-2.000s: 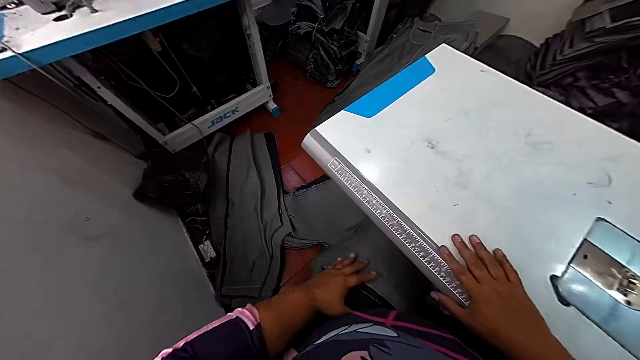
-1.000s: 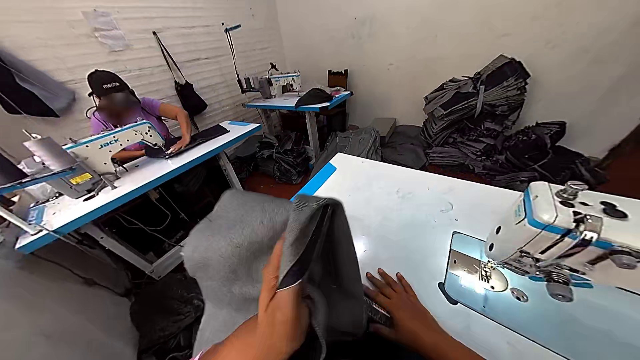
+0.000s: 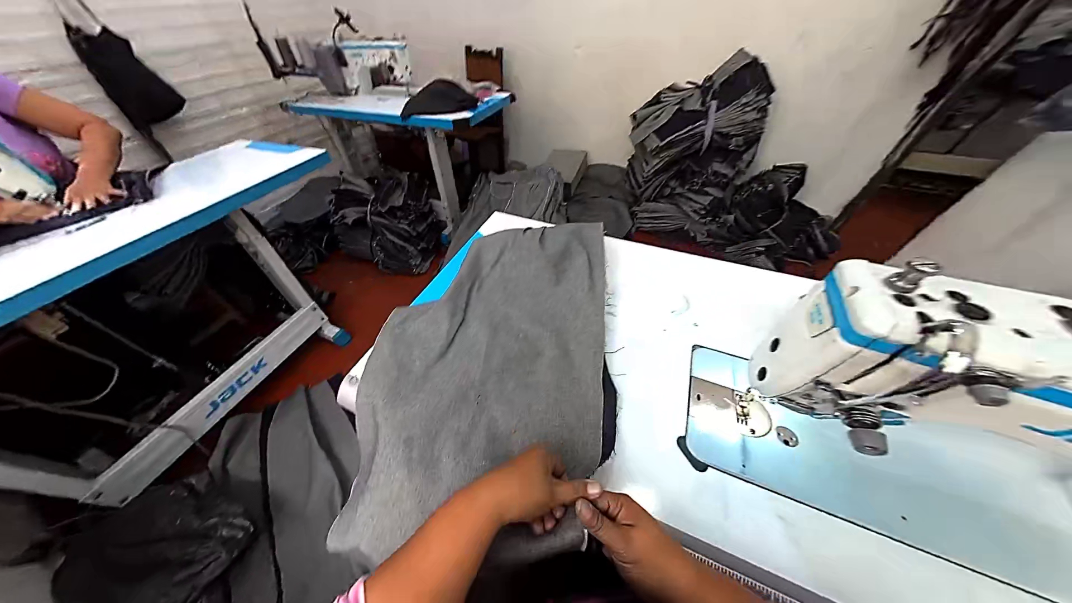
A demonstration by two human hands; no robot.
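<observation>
A grey fabric panel [image 3: 494, 360] lies over the left end of the white sewing table [image 3: 645, 318] and hangs past its near edge. My left hand [image 3: 544, 490] rests on the panel's near right part, its fingers pinching the edge. Against its fingertips, my right hand [image 3: 624, 532] pinches the same edge between thumb and fingers. Dark cloth [image 3: 609, 410] shows under the panel's right side. To the right stands an industrial sewing machine [image 3: 904, 343], its presser foot [image 3: 744, 409] over the metal plate, apart from the fabric.
More grey fabric [image 3: 293, 469] hangs or lies low at left. Beyond it, a person's hand [image 3: 90, 186] rests on dark cloth at another sewing table [image 3: 209, 188]. Stacked cut fabric [image 3: 703, 142] stands by the back wall. A printed ruler strip [image 3: 737, 578] runs along the near table edge.
The grey fabric, raised in my left hand one second ago, now lies spread on the table. My hands have come together at its edge. The view has tilted up since the earliest frame.
</observation>
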